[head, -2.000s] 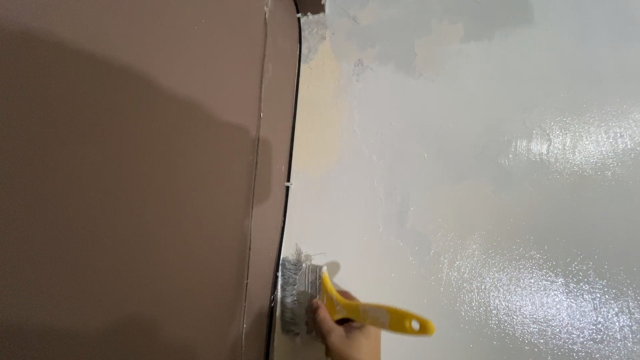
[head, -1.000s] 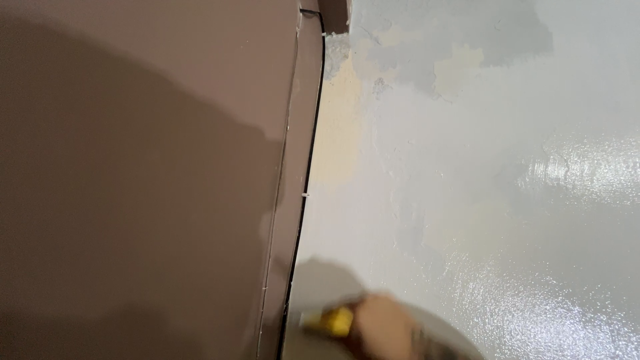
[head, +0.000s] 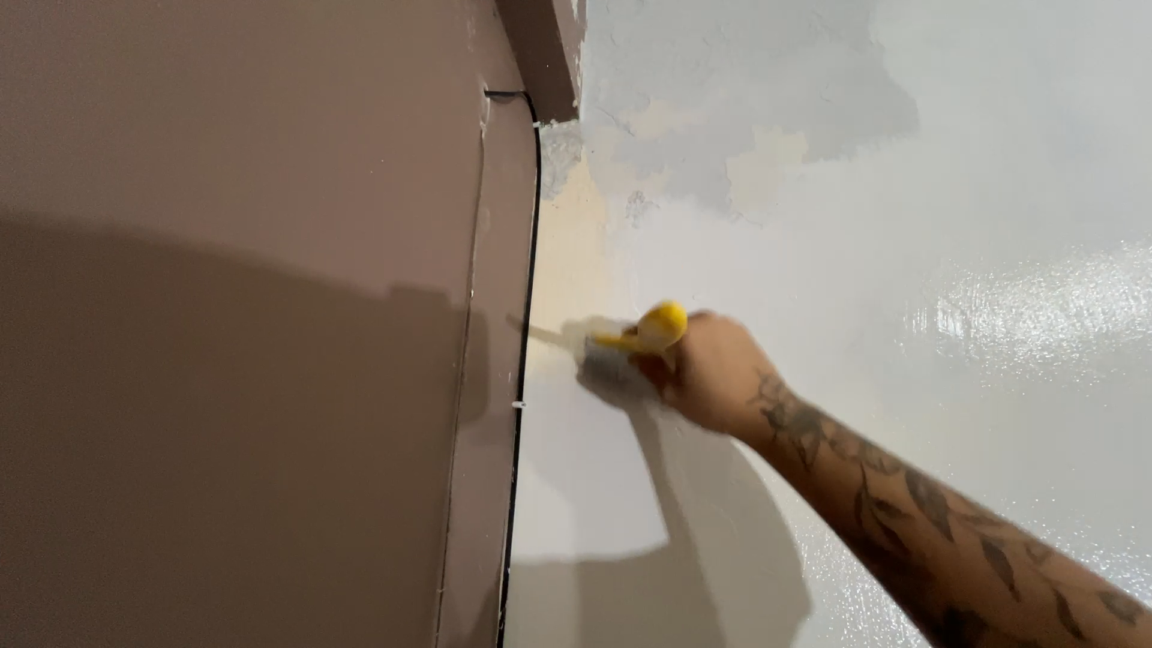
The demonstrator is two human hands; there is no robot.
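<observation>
Reaching in from the lower right, my right hand point(head: 711, 369) is closed around a paintbrush with a yellow handle point(head: 662, 326). The handle's end points toward the camera, and the blurred grey bristles point(head: 605, 362) lie at the wall, close to the lower end of a cream patch point(head: 571, 261). The painted wall point(head: 837, 261) is pale grey, with darker grey patches above and a wet shine at the right. My left hand is out of view.
A brown panel point(head: 234, 405) fills the left side, with a brown trim strip along its edge. A black cable point(head: 537, 216) runs down beside the wall, held by a small white clip point(head: 518, 405). A brown beam point(head: 544, 58) ends at the top.
My right hand and the paintbrush have moved up along the wall from the bottom of the view. The forearm now shows. The view has shifted, showing more of the brown beam.
</observation>
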